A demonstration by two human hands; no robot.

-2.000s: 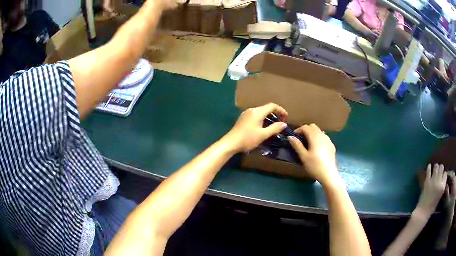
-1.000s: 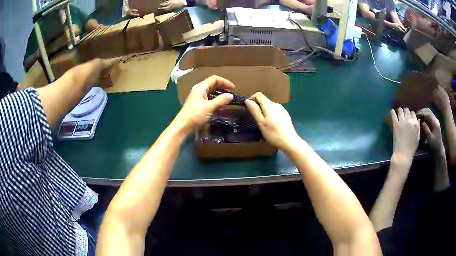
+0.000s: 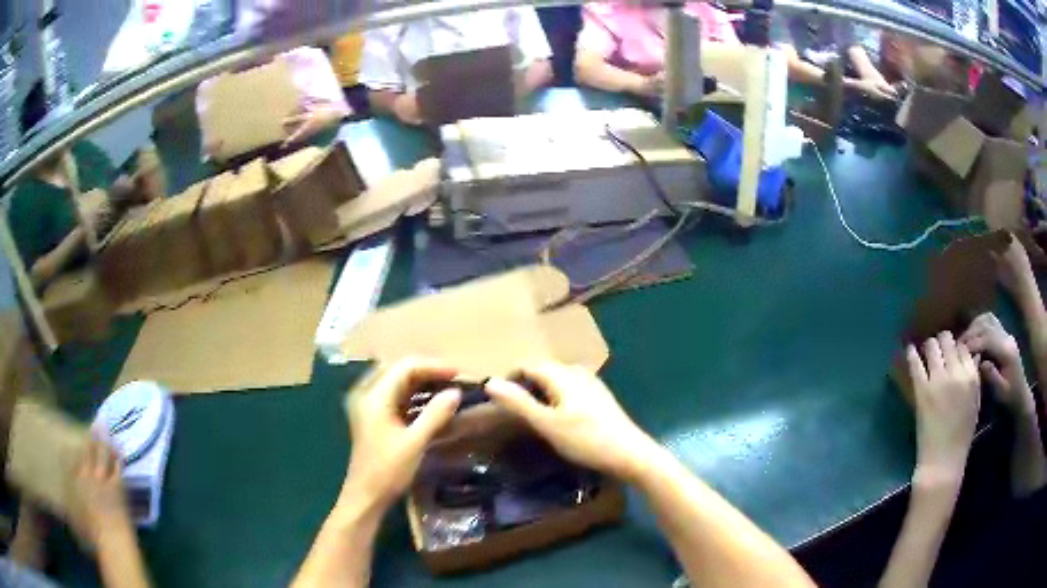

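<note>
An open brown mailer box lies on the green bench in front of me, its lid standing up at the back. In the box are dark items and a clear, shiny poly bag at the left end. My left hand and my right hand hold a black coiled cable between them, above the back part of the box. The fingers partly hide the cable, and light strands show near the left fingers.
A white scale stands at left, beside a neighbour's hand with a brown box. Behind are a cardboard sheet, a white power strip, stacked boxes and a grey-beige case. Another person's hands hold cardboard at right.
The view has tilted up and shifted, so the box appears lower. My hands still hold the cable above the box. The neighbour's hand at left now holds a brown box near the scale.
</note>
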